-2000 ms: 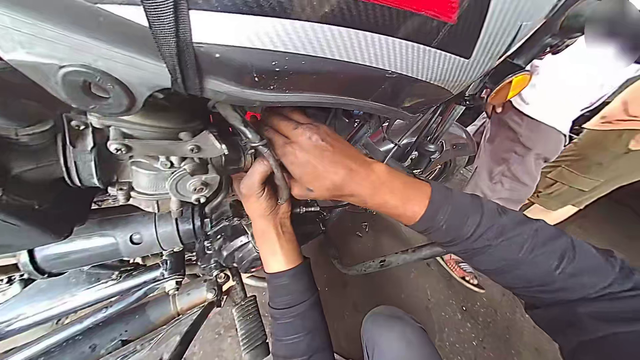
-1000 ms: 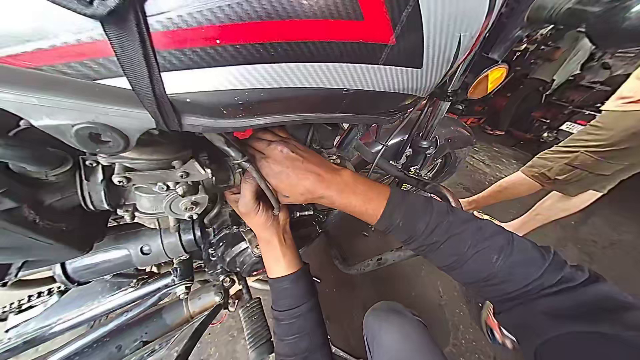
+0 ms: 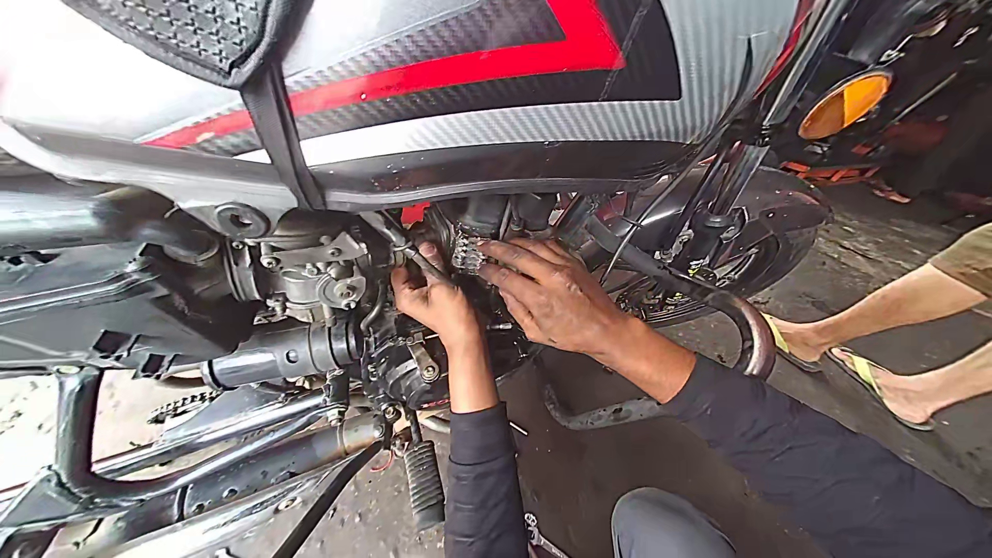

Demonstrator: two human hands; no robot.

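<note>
Under the motorcycle's fuel tank (image 3: 496, 124), both hands reach in at the engine. My left hand (image 3: 440, 306) has its thumb and fingers around a dark rubber hose (image 3: 422, 262), beside the carburetor (image 3: 318, 275). Whether the fingers grip the hose or something behind it is hidden. To its right, my right hand (image 3: 558, 298) rests its fingertips against the finned metal part of the engine (image 3: 469, 254), with its fingers spread a little and nothing plainly held. Below the left hand is the black engine cover (image 3: 407, 364).
A rubber footpeg (image 3: 424, 484) and a bent metal crash bar (image 3: 752, 333) stick out low down. An orange turn signal (image 3: 845, 105) sits at upper right, above the front wheel (image 3: 721, 240). Another person's feet in sandals (image 3: 876, 376) are at the right. A tool-like metal item (image 3: 542, 539) lies below.
My right hand has drawn back to the right from beside my left hand, and the finned metal part now shows between them. The view has moved. The other person's legs show at a different place.
</note>
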